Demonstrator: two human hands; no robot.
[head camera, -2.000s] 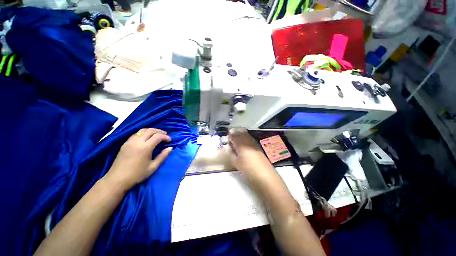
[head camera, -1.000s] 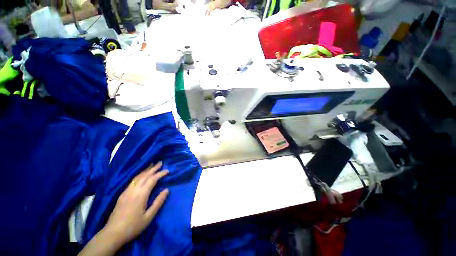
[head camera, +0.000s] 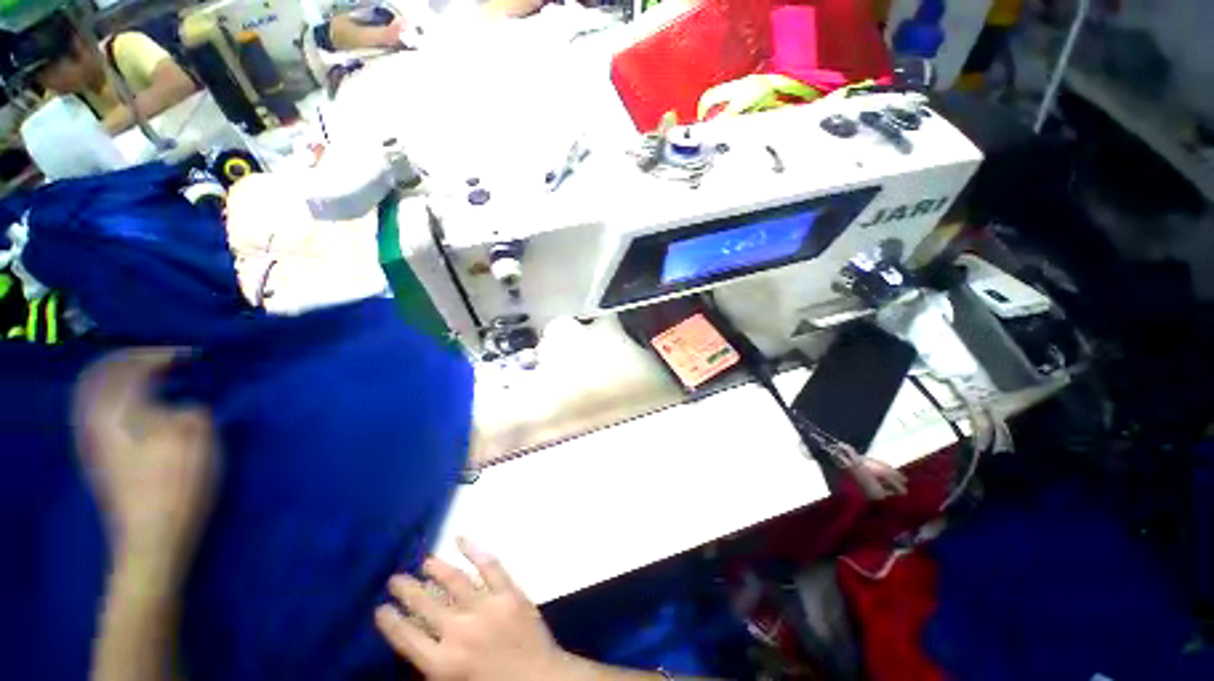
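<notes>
The shiny blue garment piece (head camera: 346,439) lies left of the sewing machine, its rounded right edge beside the needle area and over the white table. My left hand (head camera: 147,452) is blurred on the blue cloth at the left; whether its fingers pinch the cloth cannot be told. My right hand (head camera: 466,619) is at the front edge of the white table, fingers spread, by the cloth's lower right edge. The white machine head (head camera: 533,226) has a green left end. The presser foot area (head camera: 510,349) shows no cloth under it.
A dark slab like a phone (head camera: 852,386) with cables lies on the table, right. An orange-faced item (head camera: 695,350) sits under the machine arm. A grey tray (head camera: 992,339) is at the right end. Blue heaps (head camera: 133,246) lie left. A person (head camera: 127,73) sits behind at upper left.
The blue piece came away from the needle area, then was spread left and forward. My left hand moved left. My right hand left the needle area, went out of view, and is now at the front edge.
</notes>
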